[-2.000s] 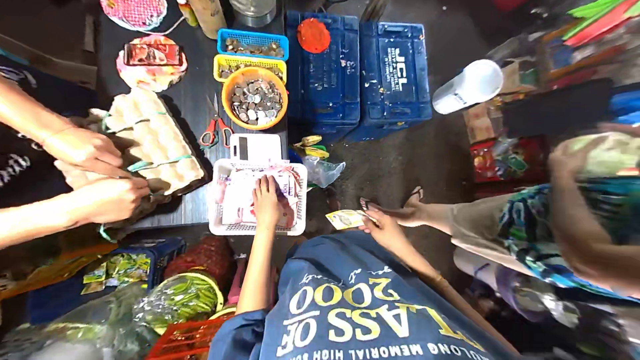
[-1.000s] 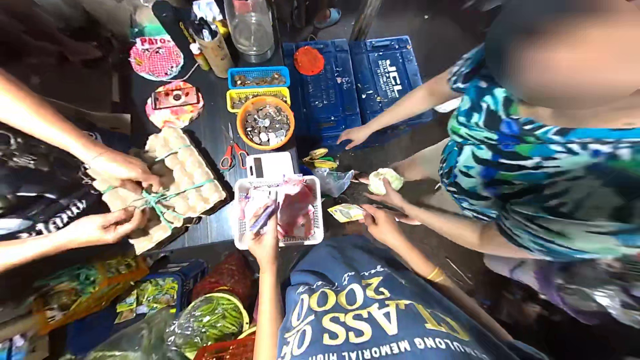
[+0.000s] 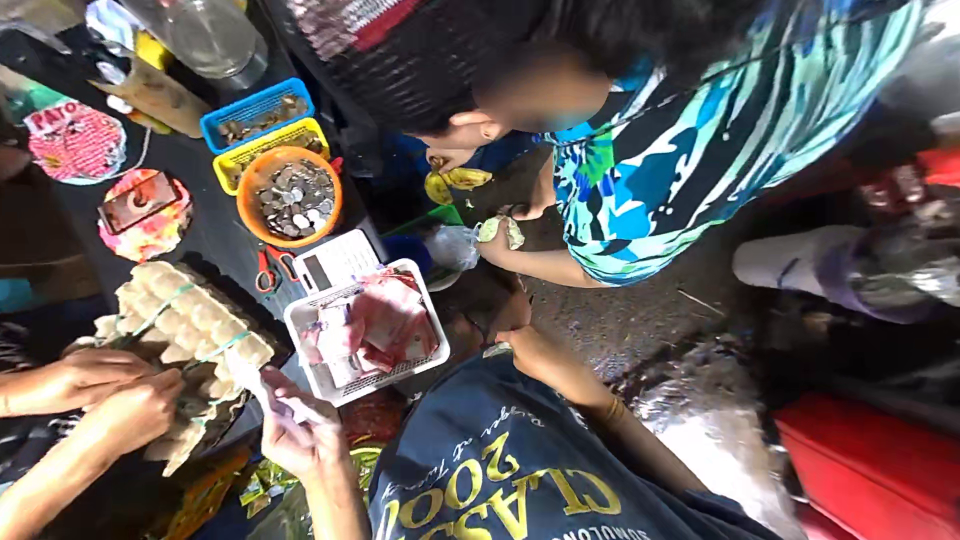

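Note:
My left hand [image 3: 304,439], palm up, holds folded banknotes [image 3: 289,401] just left of a white plastic basket [image 3: 442,349]. Pinkish banknotes [image 3: 394,319] lie loose in that basket. Against its upper edge rests a white calculator [image 3: 341,260]. My right hand [image 3: 529,349] is at the dark shirt, closed on a banknote [image 3: 496,349] of which only a corner shows. Beside the calculator are red-handled scissors [image 3: 276,268], and above them stands an orange bowl of coins [image 3: 245,199].
Yellow [image 3: 225,178] and blue [image 3: 210,135] baskets hold coins. At left, a co-worker's hands [image 3: 139,397] tie green string round egg trays [image 3: 191,315]. A person in a patterned top [image 3: 645,187] bends in at right, gripping crumpled notes [image 3: 501,232] near bananas [image 3: 457,180]. A red box [image 3: 870,457] sits lower right.
My left hand has left the white basket with folded notes and moved left toward the egg trays. My right hand has drawn back to the shirt. The person at right has bent down. The view has shifted.

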